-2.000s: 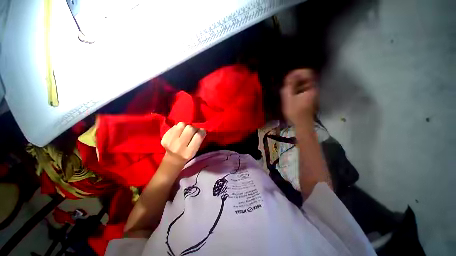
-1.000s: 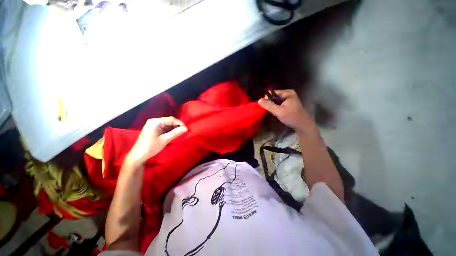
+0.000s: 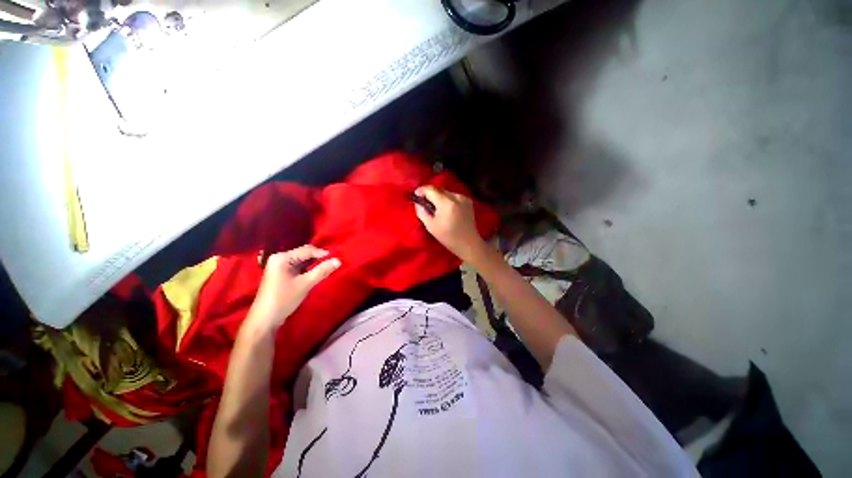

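Red fabric [image 3: 374, 233] lies bunched across the lap, with a yellow corner piece [image 3: 190, 291] at its left. My left hand [image 3: 297, 273] rests over the red fabric, thumb and forefinger slightly apart; I see nothing held in it. My right hand [image 3: 447, 220] is over the fabric's right part, with a small dark tool [image 3: 423, 202] between its fingers, too small to name surely. Its grip on any cloth cannot be told.
A white machine table [image 3: 234, 121] crosses the upper left, with metal machine parts [image 3: 56, 23] in glare and a yellow strip [image 3: 73, 187]. Black ring handles [image 3: 478, 11] lie at its edge. Yellow strips [image 3: 112, 359] hang at left. A dark and pale bundle [image 3: 579, 280] lies right.
My right hand came in from the right, held the fabric's edge stretched, then moved left and the cloth slackened. My left hand opened from a fist and shifted left.
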